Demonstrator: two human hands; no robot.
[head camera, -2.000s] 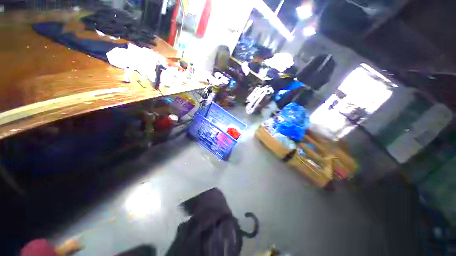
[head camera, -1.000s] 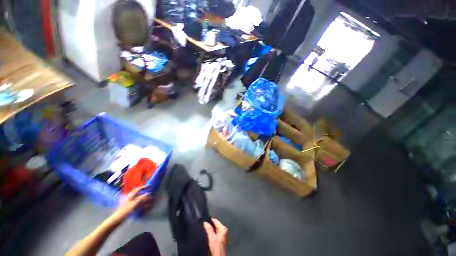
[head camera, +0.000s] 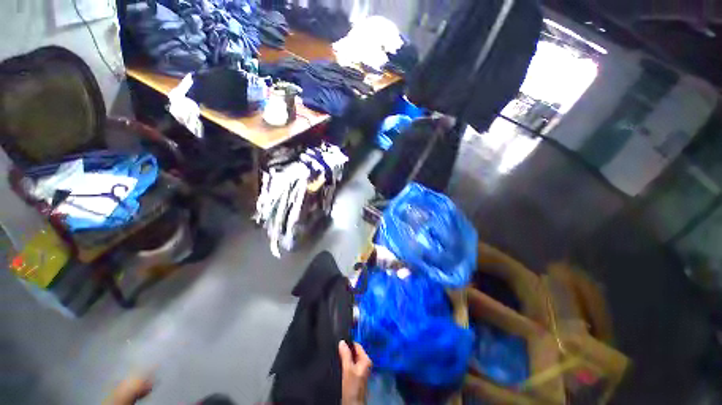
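A black suit jacket (head camera: 315, 336) hangs upright in the lower middle of the head view, its lower part cut off by the frame's bottom edge. My right hand (head camera: 355, 370) grips its right edge, with the fingers closed on the cloth. A dark hanger hook (head camera: 360, 278) shows near the jacket's top against the blue bags. My left hand (head camera: 131, 389) is at the bottom left edge, small, blurred and away from the jacket; its fingers cannot be made out.
Blue plastic bags (head camera: 416, 324) and cardboard boxes (head camera: 507, 304) stand close on the right. A chair (head camera: 55, 107) with blue and white cloth is at left. Ahead are a wooden table (head camera: 265, 134) with garment piles, a white cloth bundle (head camera: 297, 190) and hanging dark jackets (head camera: 475, 59).
The view has moved forward past the blue basket, which is out of the picture. The boxes, table and chair look nearer. My left hand has dropped lower; my right still holds the jacket.
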